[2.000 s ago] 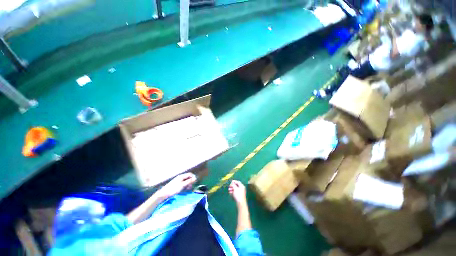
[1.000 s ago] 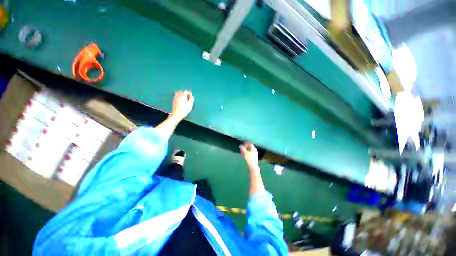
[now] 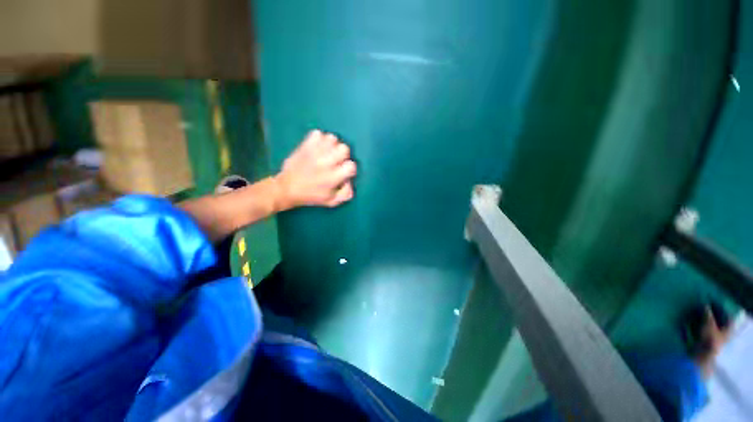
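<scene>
My left hand (image 3: pixel 320 169) is over the near edge of the green-topped bench (image 3: pixel 413 165), with the fingers curled into a fist. Nothing shows in it, though the inside of the fist is hidden. The blue sleeve is pushed up the forearm. My right hand cannot be made out. Small white specks lie on the bench top.
A grey metal post (image 3: pixel 545 305) rises from the bench at the right. A partly hidden hand (image 3: pixel 712 338) near a blue sleeve, seemingly another person's, is beyond it with something dark. Brown cartons (image 3: pixel 140 148) stand on the green floor at the left, by yellow-black tape.
The view has swung strongly along the bench. The open carton of white boxes and the orange dispenser have left the picture. My left hand stays curled; my right hand has gone from view.
</scene>
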